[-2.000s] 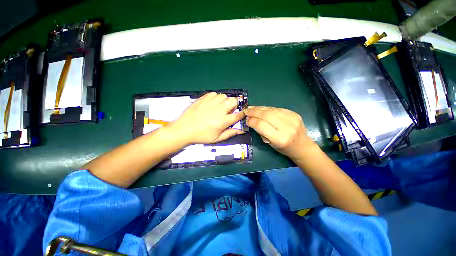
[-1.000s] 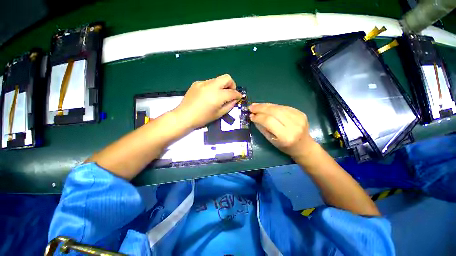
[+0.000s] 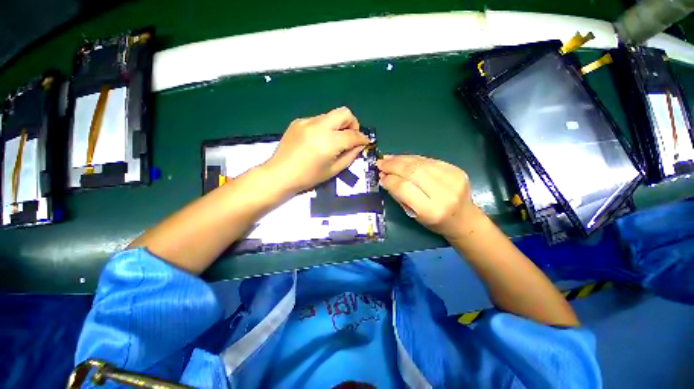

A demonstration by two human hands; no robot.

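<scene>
An open-backed tablet unit (image 3: pixel 293 224) lies on the green mat in front of me, silver-white inside with black tape patches. Its circuit board (image 3: pixel 373 172) runs along the right short end. My left hand (image 3: pixel 321 149) reaches over the unit, with thumb and fingertips pinched at the board's upper corner, at a tiny gold and dark part. My right hand (image 3: pixel 426 190) is at the right edge of the board, with thumb and finger closed together at its rim. What lies between the fingertips of either hand is too small to tell.
Touch screen panels (image 3: pixel 567 137) are stacked at the right with gold tails. Another open unit (image 3: pixel 666 121) lies beyond them. Two waiting units (image 3: pixel 106 133) stand in line at the left. A white strip (image 3: pixel 319 47) crosses the bench behind. A blue sleeve (image 3: pixel 658 239) shows at the right.
My left hand has lifted from lying flat across the board and moved up to its upper corner, uncovering black tape. My right hand has stayed at the board's edge with little shift.
</scene>
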